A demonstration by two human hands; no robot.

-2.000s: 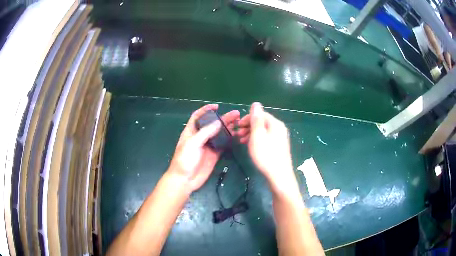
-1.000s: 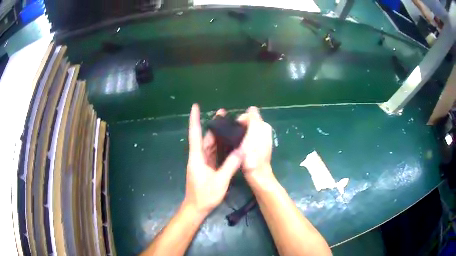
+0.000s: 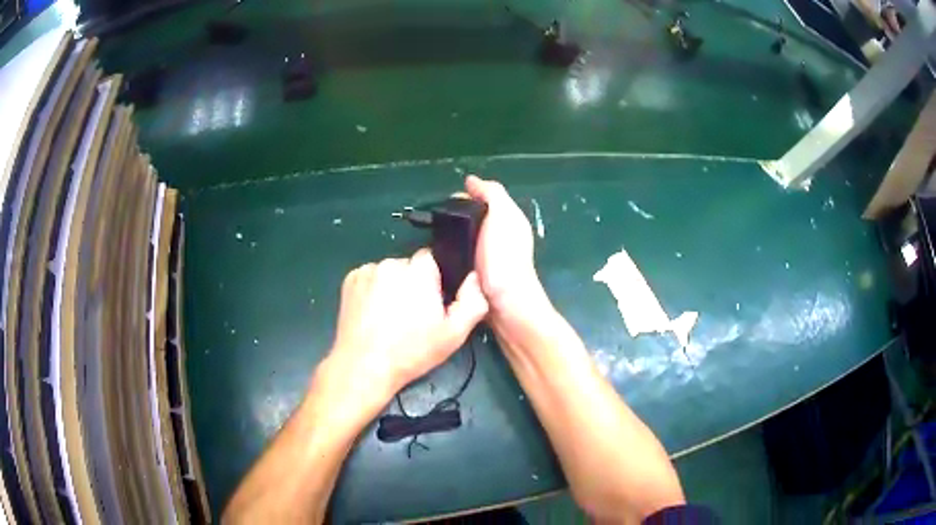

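A black power adapter (image 3: 457,241) is held upright between my two hands above the green bench, with its plug pins pointing left. My left hand (image 3: 395,313) is closed on its lower left part, thumb at the bottom. My right hand (image 3: 503,251) lies along its right side with the palm against it. No circuit board shows. A thin black cord runs from below my hands to a tied cord bundle (image 3: 419,421) lying on the bench.
Tall stack of boards (image 3: 113,297) at the left. A cream scrap (image 3: 638,297) lies on the bench (image 3: 277,308) at right. Beyond the pale seam, the green belt (image 3: 411,103) carries several black units. A metal post (image 3: 852,118) stands at the right.
The adapter has turned upright and its plug pins now show at the left. My left hand has closed over its lower part. The cord bundle lies further left in view.
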